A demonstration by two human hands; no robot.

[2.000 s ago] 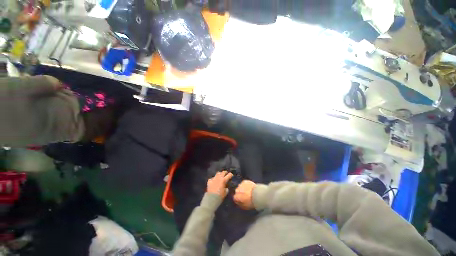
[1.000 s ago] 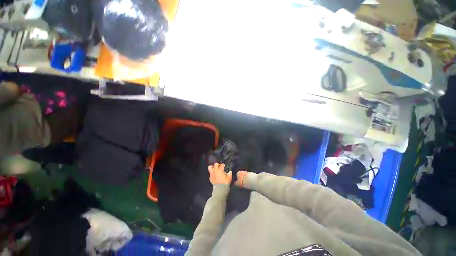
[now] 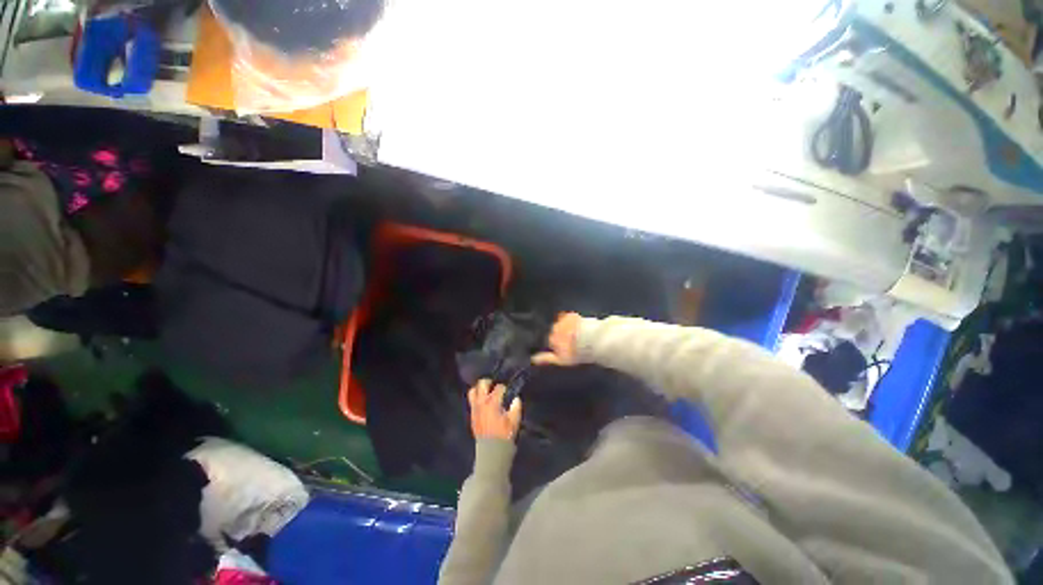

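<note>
A black garment or cut panel [image 3: 498, 343] is bunched up over my lap and the orange basket [image 3: 352, 377], in the middle of the view. My left hand [image 3: 493, 411] grips its near edge from below, fingers curled into the cloth. My right hand [image 3: 563, 339] is at the cloth's right side, fingers closed on its edge. The cloth between the hands is dark and folded, so its shape and the fingertips are partly hidden. The shears [image 3: 842, 130] lie on the sewing machine bed, away from both hands.
The white sewing table [image 3: 549, 114] glares ahead. A plastic-wrapped black bundle [image 3: 300, 23] rests on an orange sheet [image 3: 212, 71]. A blue scrap bin [image 3: 915, 377] stands at right. A dark cloth-covered shape [image 3: 257, 274] is left of the basket. Part of another person [image 3: 37, 234] shows at far left.
My view has shifted over the scene. My hands, close together before, are now farther apart, the right one higher, with more bunched cloth showing between them.
</note>
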